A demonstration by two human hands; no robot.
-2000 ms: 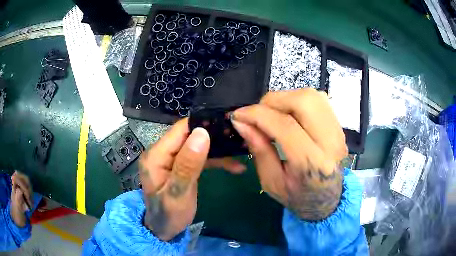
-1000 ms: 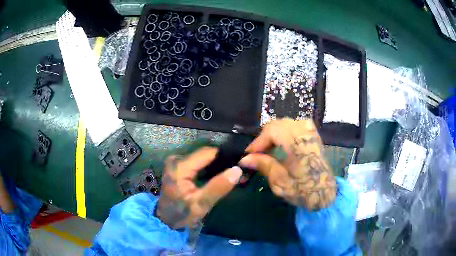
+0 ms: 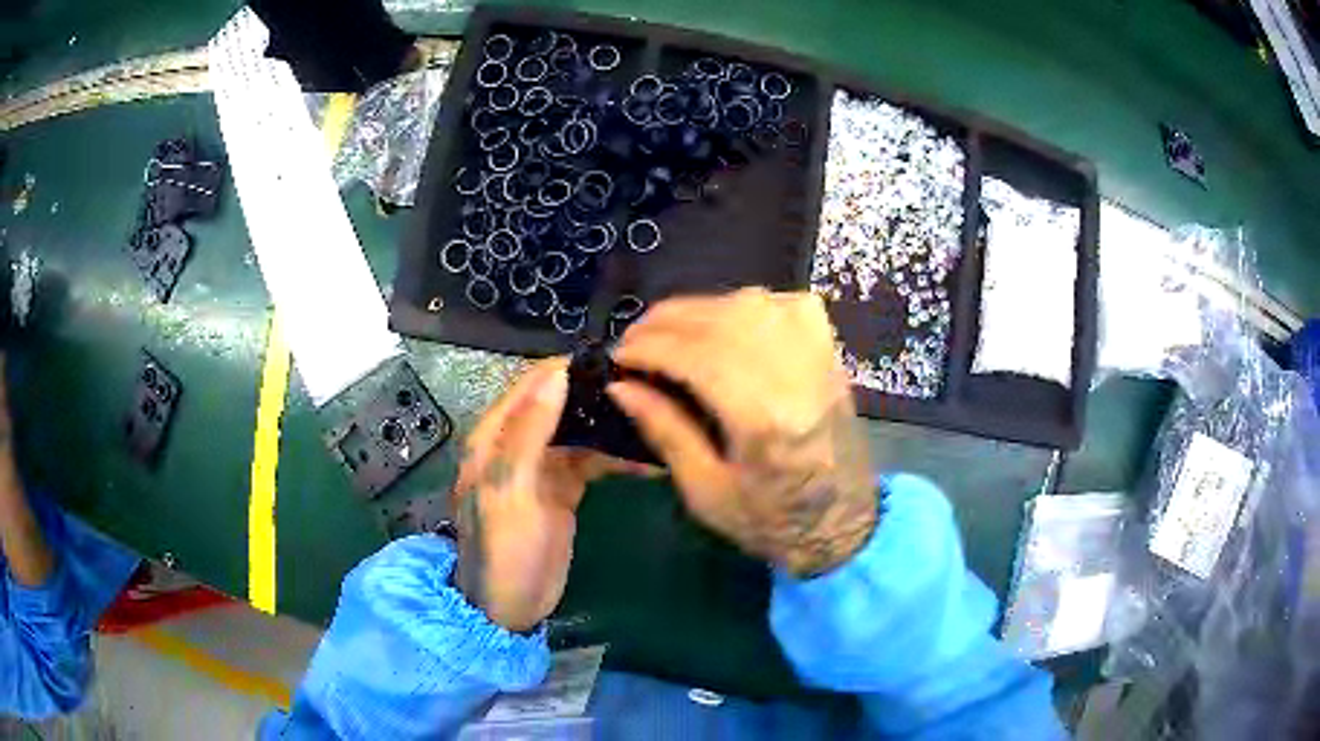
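My left hand (image 3: 524,492) grips a black moulded housing (image 3: 597,405) by its left side, just in front of the parts tray. My right hand (image 3: 760,420) is over the housing's right part, with thumb and forefinger bent close to its upper edge. Whether a small part is between those fingertips cannot be told. The black tray (image 3: 731,275) holds dark rings with bright rims (image 3: 539,159) at left, small glittering pieces (image 3: 886,217) right of the middle, and a pale fill (image 3: 1028,282) in the rightmost compartment.
Housings with round holes (image 3: 388,432) lie near the yellow line (image 3: 265,492); other black pieces (image 3: 162,239) lie farther left. A white strip (image 3: 297,217) slants left of the tray. Crumpled clear bags (image 3: 1230,492) and a flat bag (image 3: 1068,565) are at right. A co-worker's blue sleeve (image 3: 58,608) shows lower left.
Both hands and the housing have moved up and left, nearer the tray's front edge. My right hand now covers more of the housing. The whole view has shifted slightly.
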